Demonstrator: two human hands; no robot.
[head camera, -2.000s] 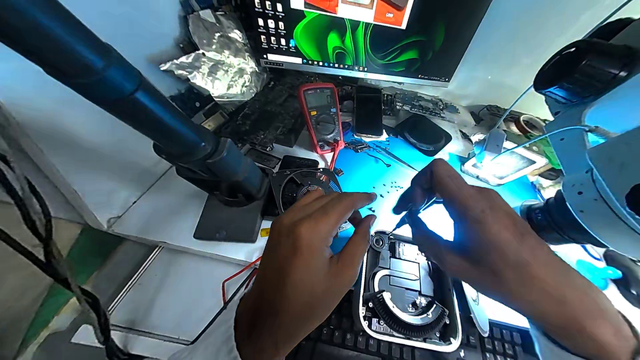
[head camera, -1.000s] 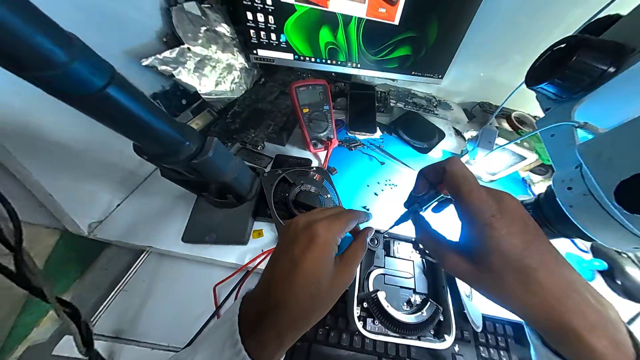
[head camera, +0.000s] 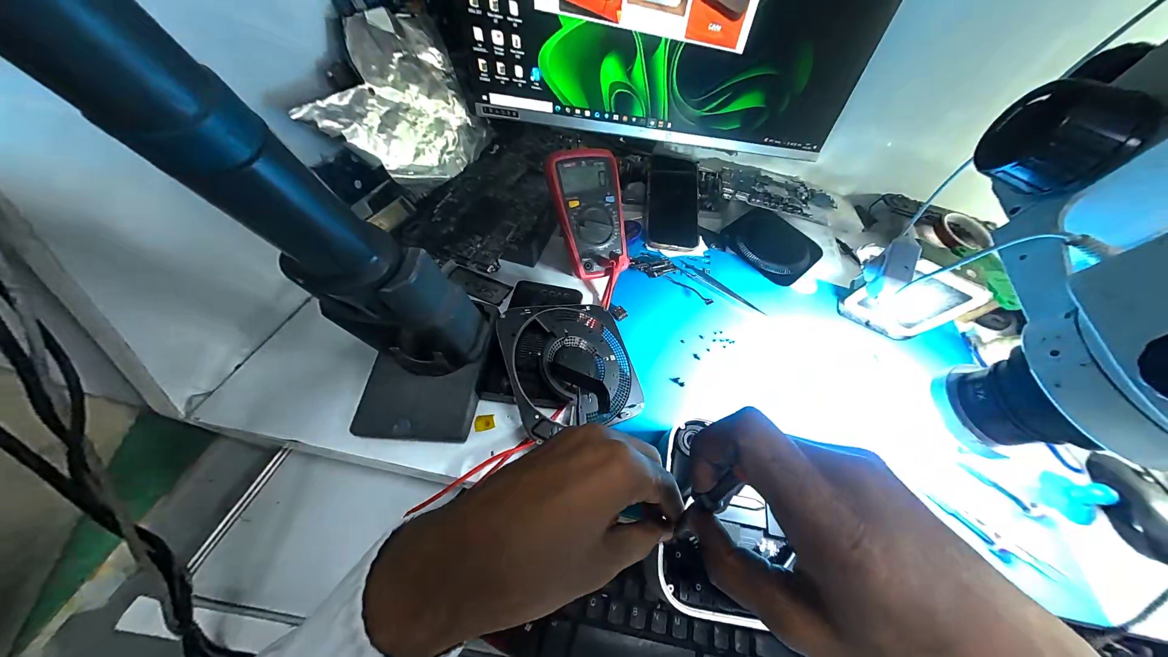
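An opened electronic device's white-rimmed housing (head camera: 680, 598) lies over a black keyboard (head camera: 620, 616), mostly covered by my hands. My left hand (head camera: 566, 520) is over its left edge, thumb and forefinger pinched close together. My right hand (head camera: 803, 520) reaches over the housing from the right, its fingers curled around a small dark object (head camera: 718, 493) that I cannot identify. Both hands' fingertips meet above the housing's left part, and what lies between them is hidden. Beyond my left hand stands a round black cooling fan in a square frame (head camera: 575, 365).
A red multimeter (head camera: 589, 214), a smartphone (head camera: 672, 201) and tweezers (head camera: 721, 287) lie behind the blue mat (head camera: 652, 315), which bears tiny screws. A black stand (head camera: 420, 392) rises at left, a microscope (head camera: 1049, 365) at right. A monitor (head camera: 675, 73) stands at the back.
My right hand has moved down and in toward the housing, and its fingertips now meet those of my left hand. Earlier they were apart, and more of the housing's inside showed.
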